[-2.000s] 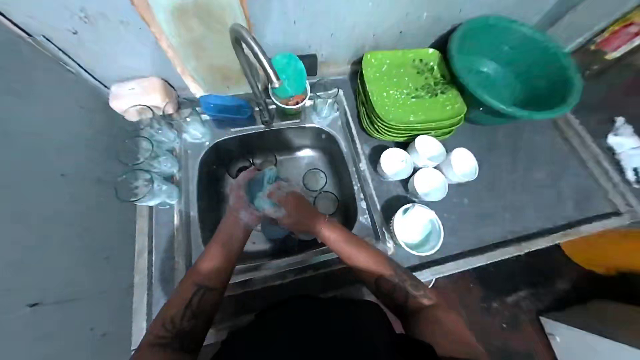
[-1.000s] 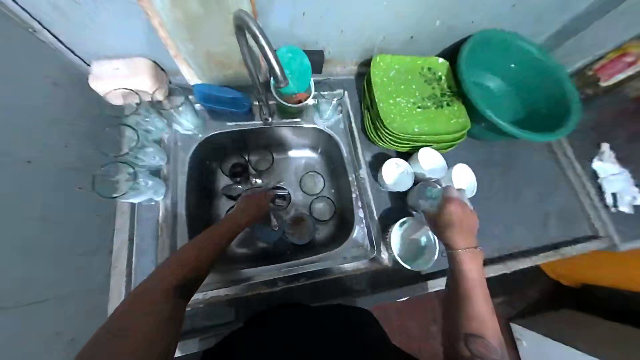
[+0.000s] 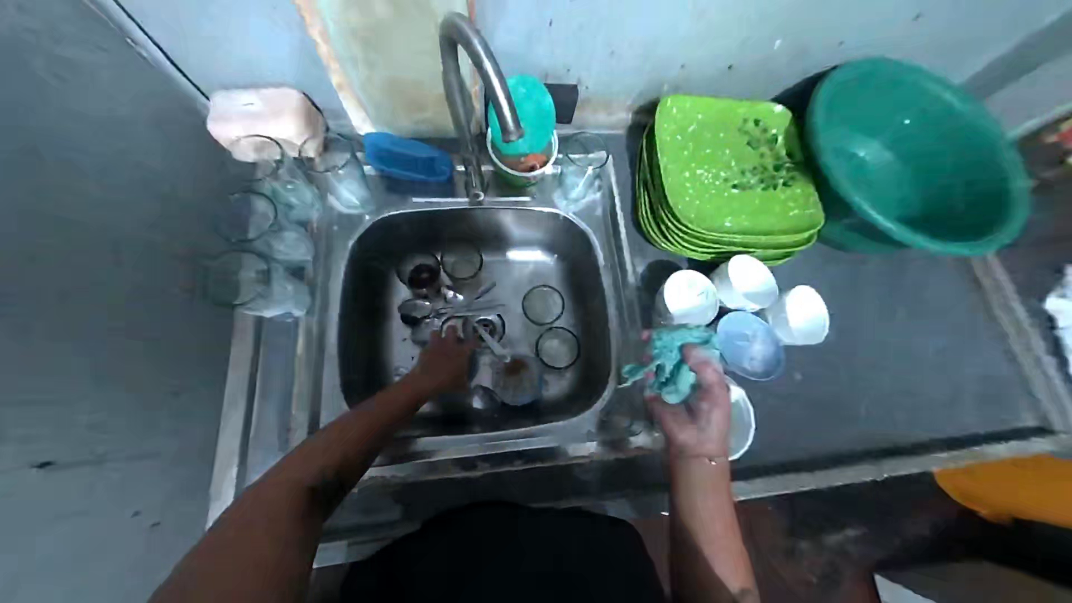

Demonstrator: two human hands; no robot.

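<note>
My left hand (image 3: 445, 360) reaches down into the steel sink (image 3: 578, 243), its fingertips at a glass or cup near the drain; whether it grips it I cannot tell. Around it lie spoons, dark-looking cups and clear glasses (image 3: 543, 305). My right hand (image 3: 695, 406) holds a wet teal cloth (image 3: 672, 364) over the counter right of the sink. Just beyond it a bluish translucent bowl (image 3: 750, 345) sits among several white cups (image 3: 745, 283). A larger white tub (image 3: 740, 421) is partly hidden behind my right hand.
Clear glasses (image 3: 280, 289) line the sink's left ledge. Behind stand the curved faucet (image 3: 477, 50), a blue plastic tray (image 3: 408, 157) and a container with a teal lid (image 3: 531, 113). Stacked green plates (image 3: 729, 167) and a large green basin (image 3: 913, 159) stand at the back right.
Two seconds ago both hands were together over the sink. My right hand then moved to the cups with a clear vessel; now it holds the teal cloth, and a bluish bowl sits among the cups.
</note>
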